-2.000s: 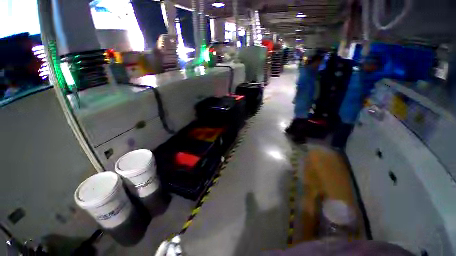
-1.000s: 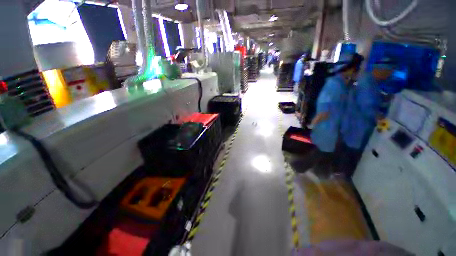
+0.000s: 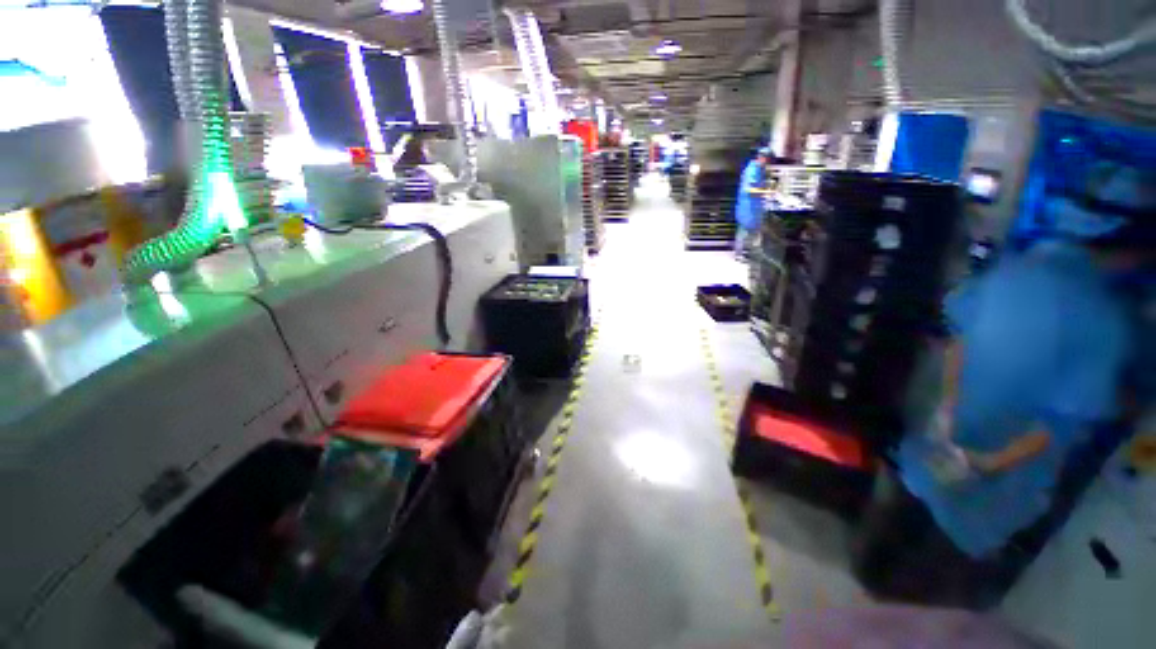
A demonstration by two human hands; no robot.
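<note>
No hand of mine can be made out. A small blurred white shape point(image 3: 467, 630) is at the bottom edge; I cannot tell what it is. Nearest on the left is an open black bin point(image 3: 178, 558) with a green board-like piece point(image 3: 345, 507) leaning in it. Behind it, a red sheet or tray point(image 3: 425, 396) lies on top of another black bin. A closed-looking black bin point(image 3: 535, 327) stands farther along the long white machine point(image 3: 380, 298).
A grey aisle point(image 3: 634, 507) runs ahead between yellow-black tapes. On the right are a black bin with red inside point(image 3: 811, 446), tall stacked black totes point(image 3: 881, 285) and a person in a blue smock point(image 3: 1040, 368). Another person point(image 3: 753, 203) stands farther off.
The view has moved forward along the aisle. The white buckets and the orange piece on the left have left the picture. The blue-smocked people on the right are nearer the right edge.
</note>
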